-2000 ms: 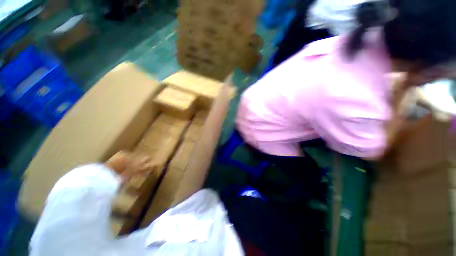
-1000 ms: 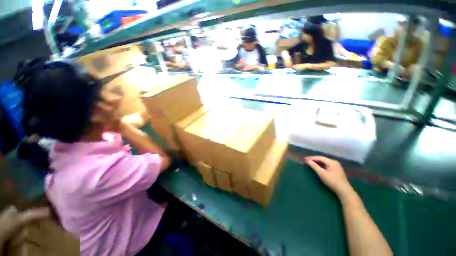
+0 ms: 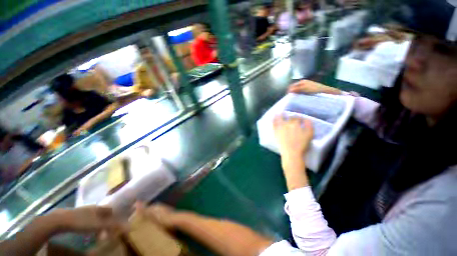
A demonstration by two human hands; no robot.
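A white foam tray [image 3: 150, 182] lies at the lower left on the conveyor side, with a small brown carton [image 3: 118, 175] in its middle. My left hand [image 3: 92, 220] is at the bottom left over brown cartons, blurred; whether it grips one is unclear. My right hand [image 3: 155, 215] is beside it, its fingers on the upper end of another small carton [image 3: 155, 240]. The carton's lower end is cut off by the picture's edge.
On the right, a neighbour's hands hold a second white foam tray [image 3: 320, 145] over the green bench [image 3: 235, 190]. A green post [image 3: 230, 65] stands beyond the bench. More people sit across the conveyor [image 3: 215, 107]. Another white tray [image 3: 368, 72] is farther back.
The view has swung right from the carton stack to the line and the right-hand neighbour. Both my hands now show together at the cartons; one second ago one bare hand was over the bench.
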